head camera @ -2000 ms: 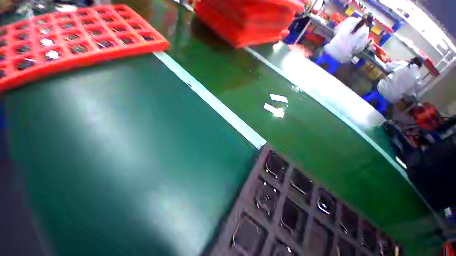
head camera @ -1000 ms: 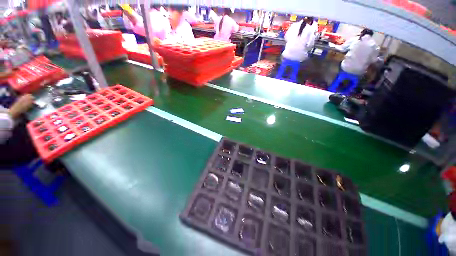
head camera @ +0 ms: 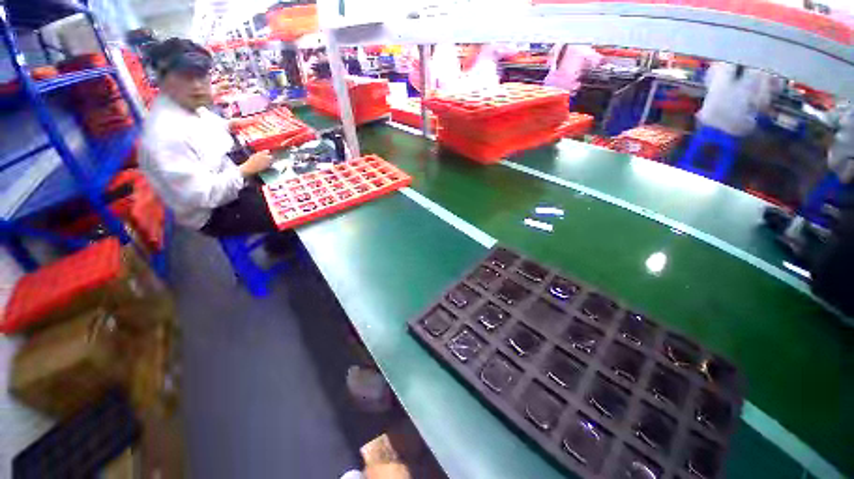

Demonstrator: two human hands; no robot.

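A black foam tray [head camera: 552, 374] lies at an angle on the green bench mat [head camera: 375, 281], right of centre. Its square pockets hold dark smartwatch bodies [head camera: 585, 435], some with bright reflections. My left hand [head camera: 386, 463] shows small and blurred at the bottom edge, left of the tray and apart from it, beside the bench edge. Most of it is cut off, and whether it holds anything cannot be told. My right hand is out of the picture.
A red-orange tray [head camera: 342, 195] lies further along the bench near a seated person in white [head camera: 187, 159]. Stacked red trays [head camera: 501, 126] and two white slips [head camera: 539, 224] are on the glossy belt [head camera: 609, 239]. Cartons [head camera: 70, 360] and a blue rack [head camera: 56, 140] stand left.
The view has swung left, so the black tray sits further right and the seated person and rack show. A hand has appeared at the bottom edge.
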